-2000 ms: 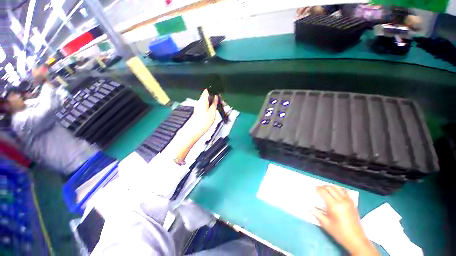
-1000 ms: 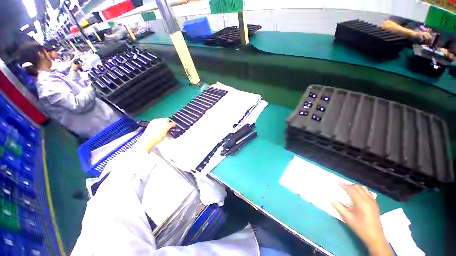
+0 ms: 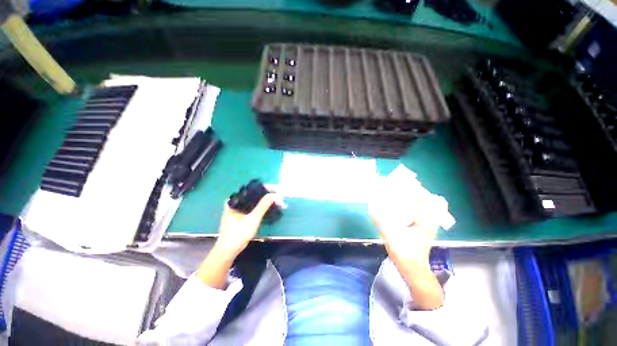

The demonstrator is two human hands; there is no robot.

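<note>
My left hand (image 3: 245,219) is closed around several small black parts (image 3: 250,196), held over the front of the mat. My right hand (image 3: 406,226) is on a crumpled white wiping cloth (image 3: 414,196); its fingers are washed out by glare, but the cloth bunches around them. A flat white paper sheet (image 3: 325,177) lies between the hands and the centre tray stack. The centre stack of ribbed dark trays (image 3: 358,81) holds several small inserts (image 3: 272,76) with bright dots at its left end.
At left, layered white liner sheets (image 3: 128,155) carry a row of black bars (image 3: 88,142). A pile of loose black housings (image 3: 193,162) lies beside them. A right-hand tray stack (image 3: 521,142) holds black parts. The bench's front edge (image 3: 318,240) runs before my lap. Blue crates (image 3: 534,290) stand below right.
The view has swung right. My left hand has left the bar row on the liner and now holds black parts near the bench front. My right hand has moved from the paper sheet to the cloth.
</note>
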